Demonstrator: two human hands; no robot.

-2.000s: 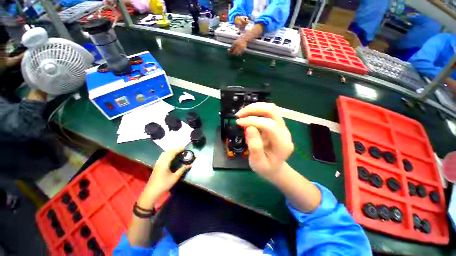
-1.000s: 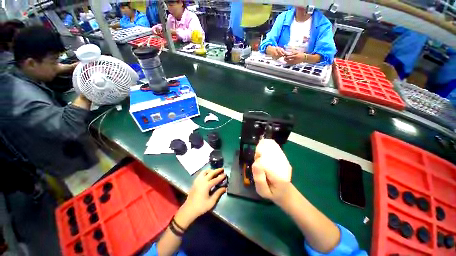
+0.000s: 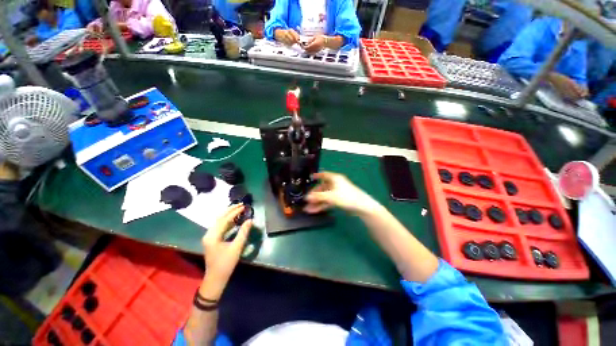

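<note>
The black toggle press (image 3: 275, 152) stands mid-bench, its red-tipped handle (image 3: 292, 101) pointing up. The orange nest (image 3: 288, 209) shows low on its base. My right hand (image 3: 331, 193) is at the right side of the nest, fingertips close to the dark parts under the ram; whether it grips one is hidden. My left hand (image 3: 226, 242) holds a round black part (image 3: 244, 215) between thumb and fingers, left of the press base. Several black parts (image 3: 177, 196) sit on and beside the white paper sheets (image 3: 145, 187).
A red divided tray (image 3: 432, 223) with black parts lies right, another (image 3: 145, 287) low at left. A smartphone (image 3: 400, 178) lies right of the press. A blue control box (image 3: 135, 150) and white fan (image 3: 34, 125) stand left. People work across the bench.
My right hand has left the press handle and moved down to the nest. The handle's red grip now shows, raised. My left hand holds its part higher off the bench edge. The view has shifted.
</note>
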